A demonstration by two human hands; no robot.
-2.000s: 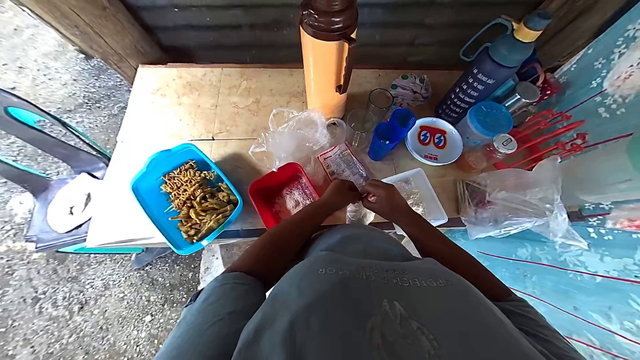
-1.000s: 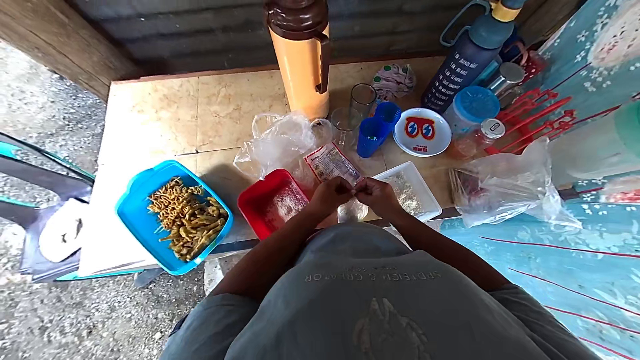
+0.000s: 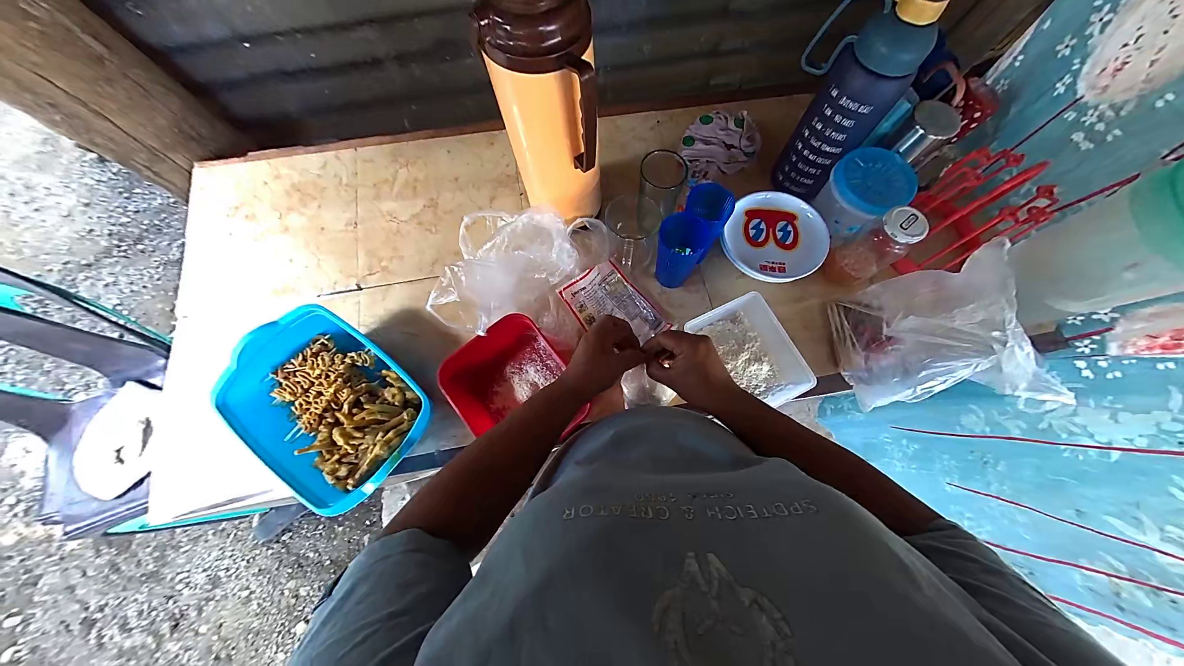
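My left hand [image 3: 606, 354] and my right hand [image 3: 689, 365] meet at the table's near edge, fingertips pinched on the top of a small clear plastic bag [image 3: 647, 387] that hangs below them. Just behind my hands lies a printed packet [image 3: 611, 300]. A red plastic basin [image 3: 490, 375] with white powder stands left of my left hand. To the right of my right hand is a white rectangular tub [image 3: 788, 359] holding pale flour-like powder. Farther left, a blue plastic tub [image 3: 268, 427] holds fried pieces in two heaps. What the small bag contains is hard to make out.
Crumpled clear plastic bags [image 3: 518, 264] lie behind the basin. Farther back stand an orange thermos flask [image 3: 548, 139], glass tumblers [image 3: 663, 180], blue cups [image 3: 682, 248], a white plate [image 3: 775, 262], a lidded tub [image 3: 872, 185] and a large water bottle [image 3: 837, 116]. Another plastic bag [image 3: 934, 324] lies at the right.
Both hands stay together at the small bag, with only slight finger movement. The view has shifted a little. Nothing else has plainly moved.
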